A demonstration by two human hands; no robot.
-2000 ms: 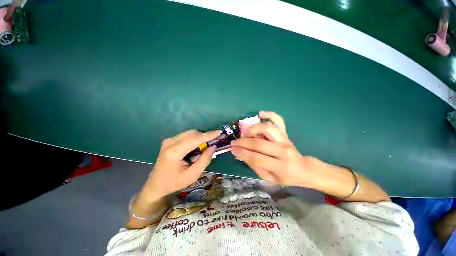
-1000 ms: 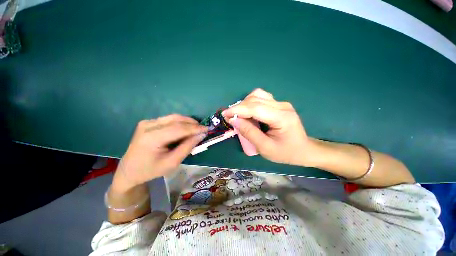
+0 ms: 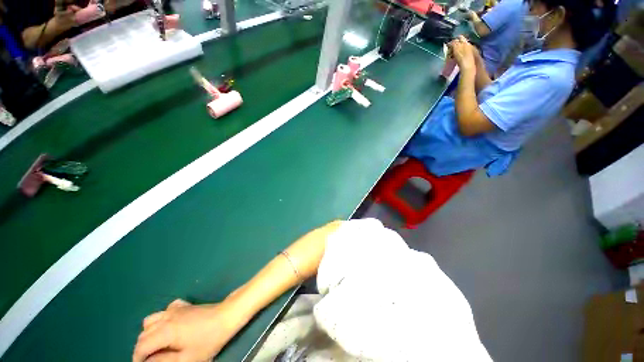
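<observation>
My right hand point(image 3: 180, 334) is at the bottom left over the green worktop point(image 3: 282, 201), its back towards me and fingers curled down. What is under its fingers is hidden, so I cannot tell if it holds anything. My left hand is out of the picture. A pink hair dryer body point(image 3: 224, 104) with its handle strip lies on the green belt. Another pink unit point(image 3: 32, 177) with a pale strip and green board lies further left on the belt. Several pink units point(image 3: 343, 75) with strips and green boards stand together on the worktop at the upper middle.
A white rail point(image 3: 162, 187) curves between worktop and belt. A white tray point(image 3: 134, 49) is beyond the belt. A pale upright post point(image 3: 333, 46) stands by the rail. A seated person in blue point(image 3: 529, 88) works at the right, above a red stool point(image 3: 416, 191). Another person's blue sleeve shows behind.
The view has swung to the right. My left hand and the part-assembled unit have left the picture. My right hand now shows at the bottom left, away from where both hands worked together.
</observation>
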